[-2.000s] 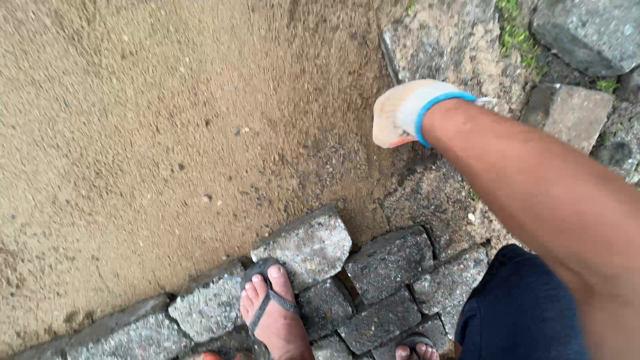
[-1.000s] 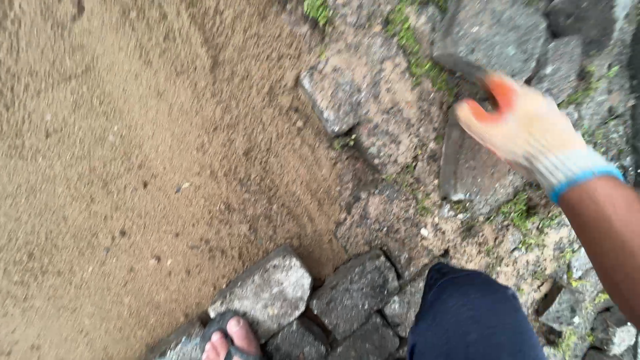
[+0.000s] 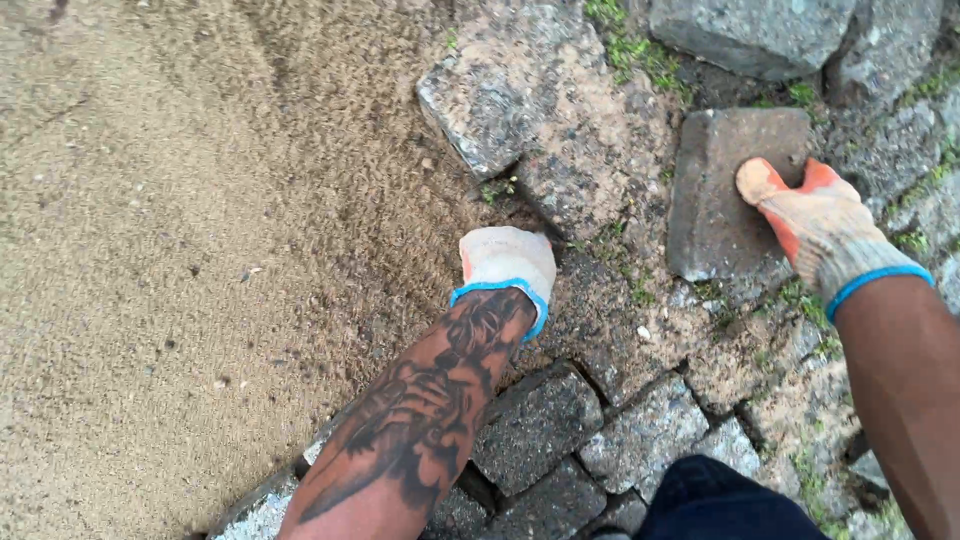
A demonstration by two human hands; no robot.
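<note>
My left hand (image 3: 508, 262), in a white knit glove with orange palm and blue cuff, is down at the border between the sand bed (image 3: 187, 262) and the old stone paving; its fingers are hidden beneath it. My right hand (image 3: 814, 206), gloved alike, lies on a flat, brownish rectangular paving stone (image 3: 724, 217), thumb and a fingertip area on its upper face. Whether it grips the stone's far side does not show. A rough stone block (image 3: 487, 112) stands at the sand's edge, above my left hand.
Laid grey stone setts (image 3: 536, 427) run along the bottom, beside my dark-clothed knee (image 3: 720, 502). A big grey stone block (image 3: 757, 34) lies at the top right, near moss (image 3: 645, 56). Other uneven stones with moss fill the right side.
My left hand has come into view at the sand's edge. My right hand has moved from near the upper grey block onto the brownish paving stone. The feet have gone out of view.
</note>
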